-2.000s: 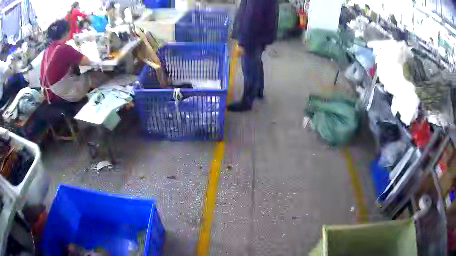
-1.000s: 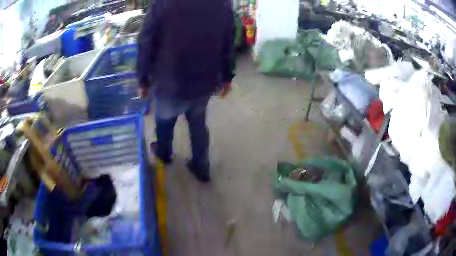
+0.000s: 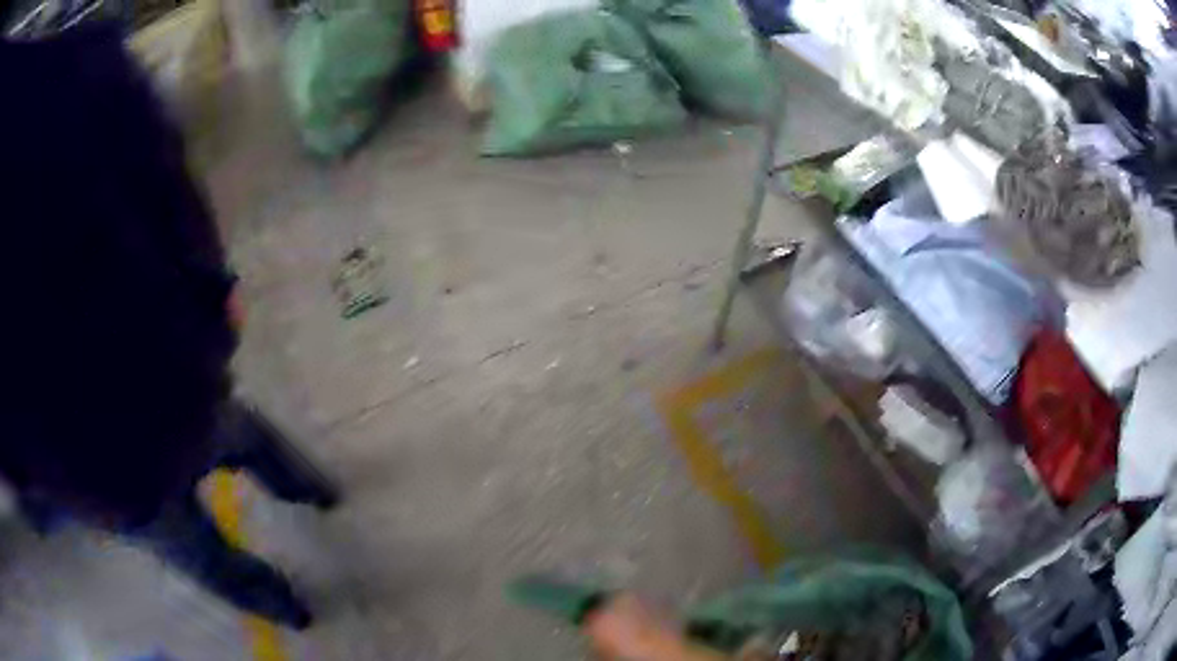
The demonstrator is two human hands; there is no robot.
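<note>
A hand, apparently my right hand (image 3: 635, 631), shows blurred and cut off at the bottom edge. It looks closed on green material of an open green sack (image 3: 949, 617), with a green flap sticking out to its left. The sack's near side is out of the picture, and crumpled dark contents show in its mouth. My left hand is not in view.
A person in dark clothes (image 3: 110, 284) stands close at the left. Filled green sacks (image 3: 581, 84) lie at the back. A thin pole (image 3: 749, 233) stands on the floor. At right, a bench holds light blue fabric (image 3: 962, 291) and a red bag (image 3: 1061, 413).
The view has moved forward and turned right and down. The blue crates have left the picture, and the green sack is now at the bottom edge. A hand has appeared beside it.
</note>
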